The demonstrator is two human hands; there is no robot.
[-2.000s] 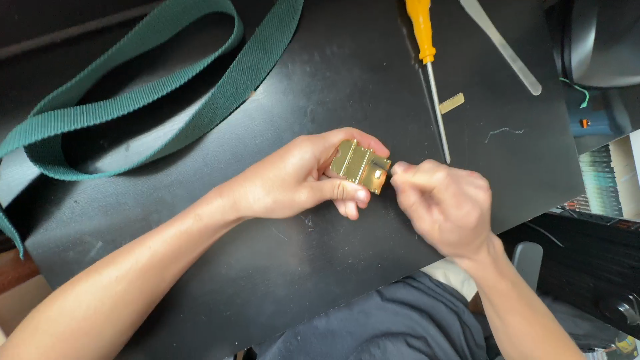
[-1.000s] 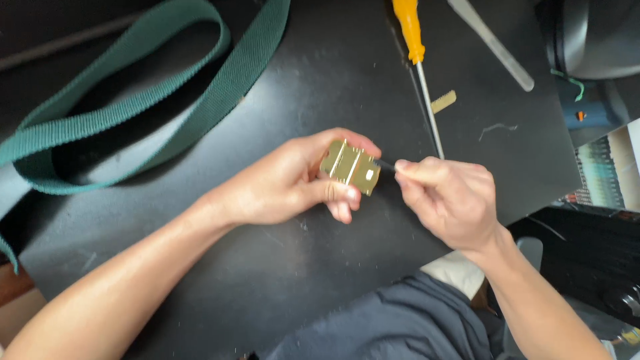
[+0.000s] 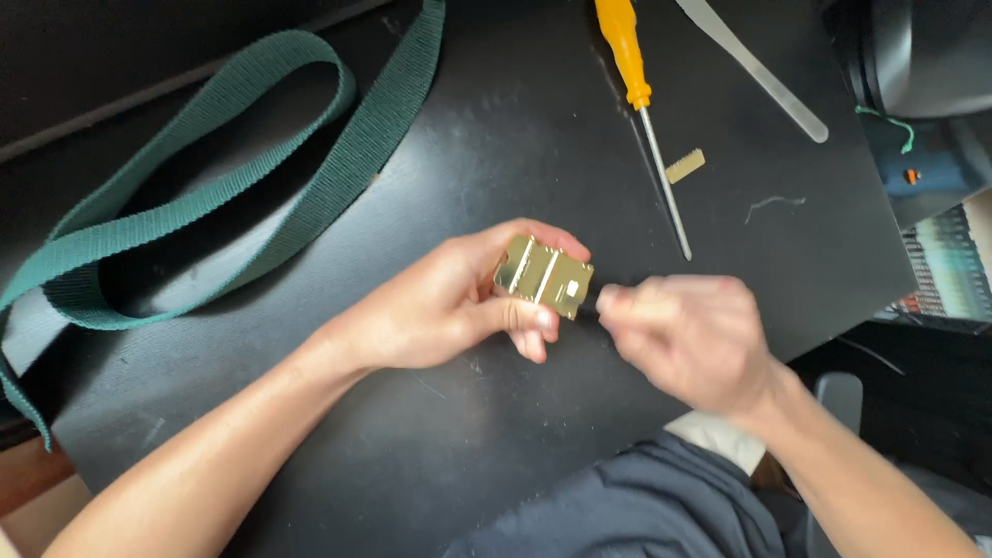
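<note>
Between the fingers and thumb of my left hand [image 3: 457,306] is a shiny brass-coloured metal buckle [image 3: 542,277], tilted, with ridges across its face. Just right of it is my right hand [image 3: 686,337], blurred, its fingers closed on a dark, thin item whose shape is mostly hidden and which points at the buckle's right edge. Whether that item touches the buckle cannot be told. Dark green webbing [image 3: 349,182] lies looped on the black table to the left, apart from both hands.
Beyond my hands lie a yellow-handled screwdriver [image 3: 621,50], a small toothed brass-coloured metal strip [image 3: 686,166] beside its shaft, and a flat metal bar [image 3: 759,70]. A loose thread [image 3: 775,203] rests near the right edge of the black table [image 3: 837,256].
My right hand stays close to the buckle's right edge and its pose has shifted slightly. My left hand keeps its hold on the buckle. The webbing and tools lie as before.
</note>
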